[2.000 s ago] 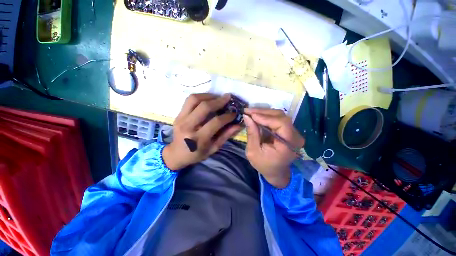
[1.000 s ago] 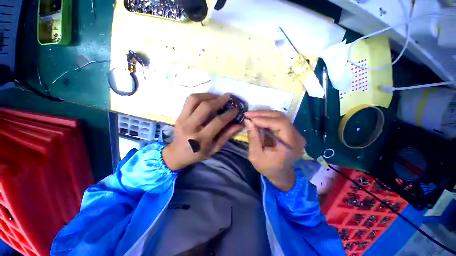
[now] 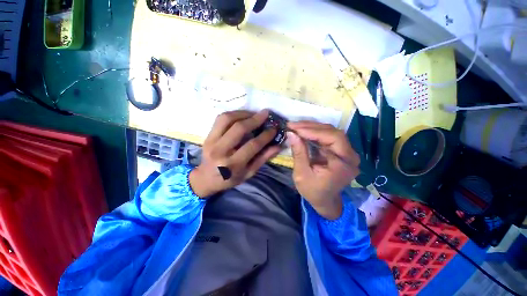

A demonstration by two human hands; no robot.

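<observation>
My left hand (image 3: 234, 153) holds a small dark round watch body (image 3: 276, 128) with its fingers, over the front edge of the work mat. Small parts show inside the watch body, but they are too small to make out. My right hand (image 3: 323, 165) pinches a slim dark tool (image 3: 305, 137) whose tip is at the right side of the watch body. My fingers hide part of the tool and of the watch body.
The pale yellow mat (image 3: 277, 63) bears a black ring part (image 3: 143, 94) and a metal parts tray (image 3: 184, 10). A tape roll (image 3: 419, 151) lies right. Red foam trays stand left (image 3: 46, 191) and lower right (image 3: 419, 245). A green-rimmed box (image 3: 77, 26) is upper left.
My right hand has shifted slightly right, and the slim tool has changed its angle at the watch body. My left hand still holds the watch body in nearly the same place.
</observation>
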